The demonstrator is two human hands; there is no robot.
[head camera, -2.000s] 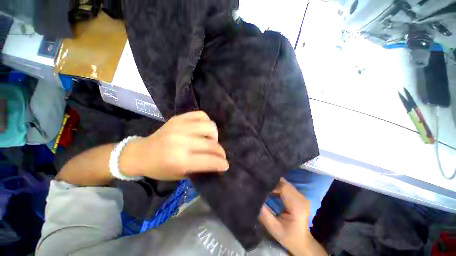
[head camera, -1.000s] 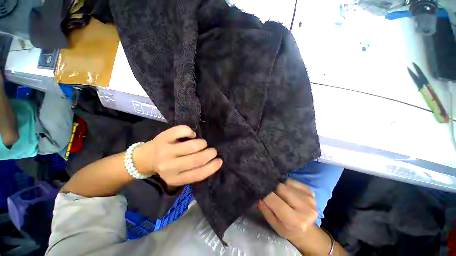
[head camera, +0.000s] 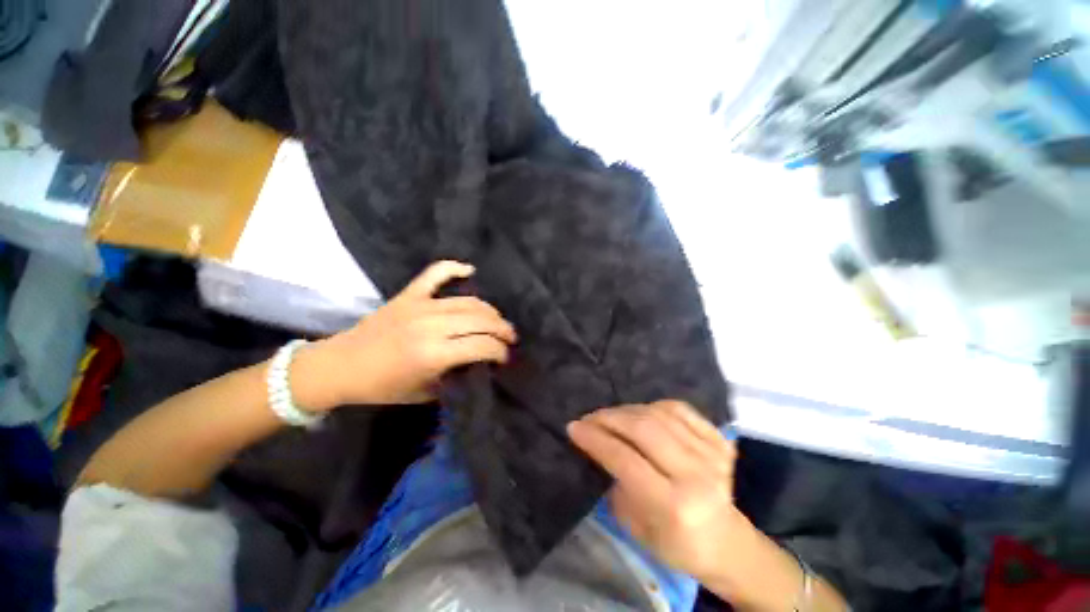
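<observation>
A dark garment panel (head camera: 586, 263) with seam lines lies over the white machine table (head camera: 813, 412) and hangs over its front edge toward my lap. My left hand (head camera: 430, 341), with a white beaded bracelet, holds the panel's left edge near the table edge. My right hand (head camera: 663, 472) is at the panel's lower right, its fingertips on top of the cloth; its thumb is hard to see. The view is blurred on the right.
Thread snips (head camera: 873, 291) and a black phone (head camera: 899, 206) lie on the table at right. A brown board (head camera: 191, 179) is at left with dark pieces (head camera: 102, 84) behind it. Part of a blue crate (head camera: 389, 520) shows below. Dark cloth (head camera: 879, 514) is below the table at right.
The view has shifted, so the snips and phone appear further left. My right hand has moved from the panel's lower edge up onto its face. My left hand still holds the left edge.
</observation>
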